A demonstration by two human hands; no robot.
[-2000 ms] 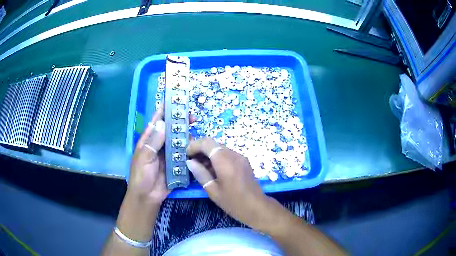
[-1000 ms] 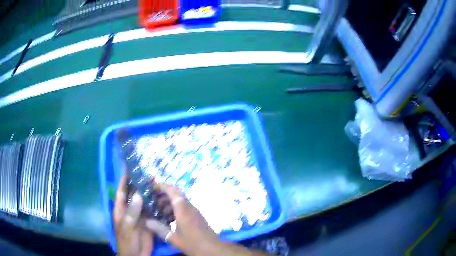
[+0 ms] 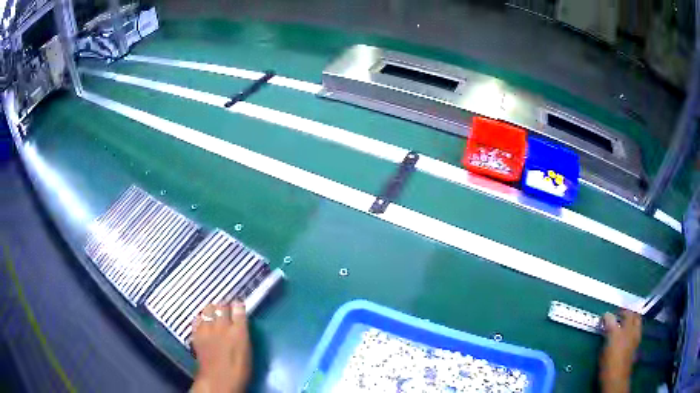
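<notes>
My left hand (image 3: 221, 347) is at the near end of the right-hand stack of striped channel strips (image 3: 206, 278). Its fingers are on a channel strip (image 3: 265, 288) at that stack's right side, which sticks out past the fingertips. My right hand (image 3: 622, 341) is at the far right, with its fingertips on the right end of a pale perforated strip (image 3: 572, 315). The blue tray (image 3: 437, 330) lies between my hands, cut off by the bottom edge, with many small round fittings (image 3: 414, 370) loose in it.
Another strip stack (image 3: 140, 244) lies left. A red bin (image 3: 497, 150) and small blue bin (image 3: 551, 170) stand at the far side, before a metal housing (image 3: 491, 100) with dark slots. White strips (image 3: 253, 163) cross the green bench. Loose rings (image 3: 343, 272) lie above the tray.
The view has swung left and up the bench. My hands were together over the tray with a strip of fittings; now they are far apart, left at the stack, right at the pale strip.
</notes>
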